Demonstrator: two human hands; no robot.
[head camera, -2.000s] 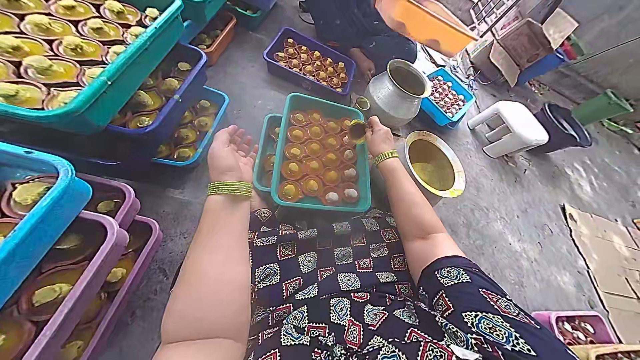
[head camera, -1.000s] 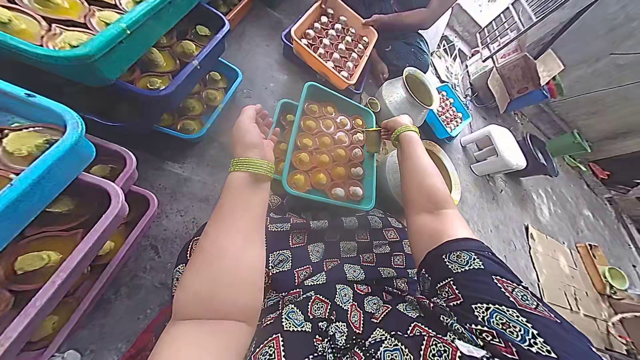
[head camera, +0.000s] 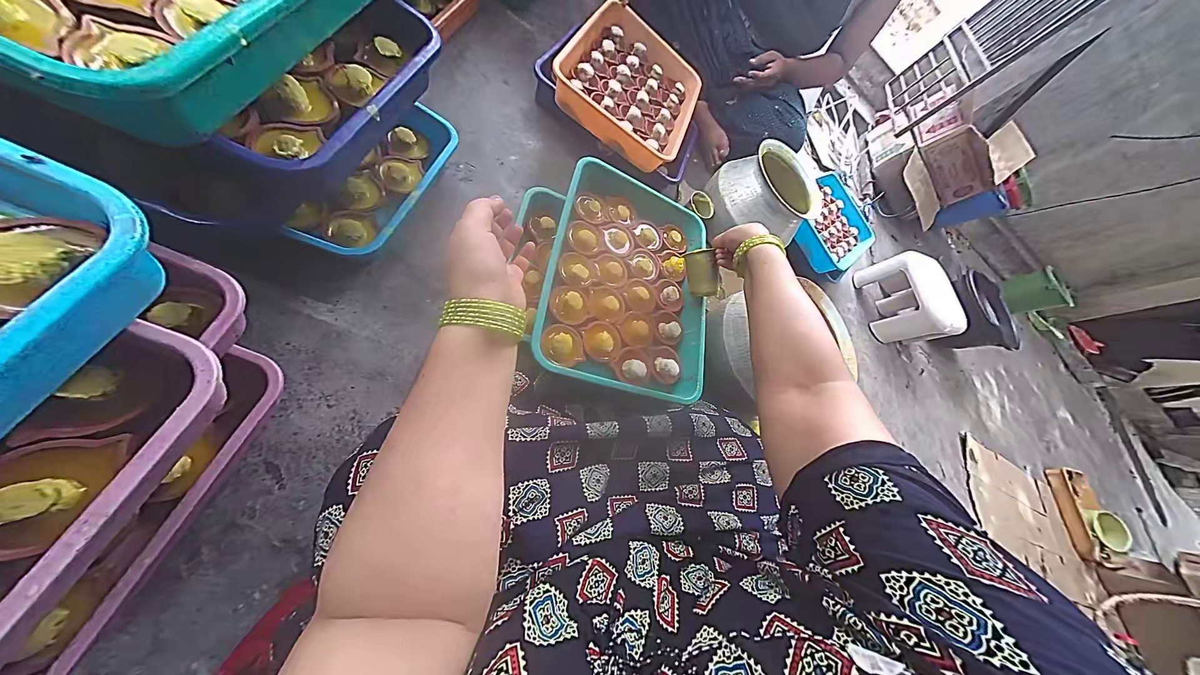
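A teal plastic tray (head camera: 620, 375) holds rows of small clay lamps (head camera: 605, 307), many with yellow liquid around a pale lump; a few at the near right corner look dry. A second teal tray (head camera: 532, 208) lies partly beneath it. My right hand (head camera: 739, 246) grips a small metal cup (head camera: 701, 272), held over the tray's right edge. My left hand (head camera: 489, 253) is open beside the left edge, fingers apart and holding nothing. Beside my right forearm is a wide metal pot (head camera: 743, 342), partly hidden by it. A rounder metal pot (head camera: 764, 192) with yellowish contents stands beyond.
Stacked trays of filled lamps crowd the left, among them a teal tray (head camera: 187, 94) and a purple tray (head camera: 211, 450). Ahead, an orange tray (head camera: 570, 89) of white-topped lamps is near a seated person (head camera: 764, 103). A white stool (head camera: 928, 298) and a cardboard box (head camera: 952, 167) are at right.
The orange tray, held higher up by the other person two seconds ago, now rests on the dark blue tray, and that person's hand is off it. My right hand with the cup has moved nearer me along the tray's edge.
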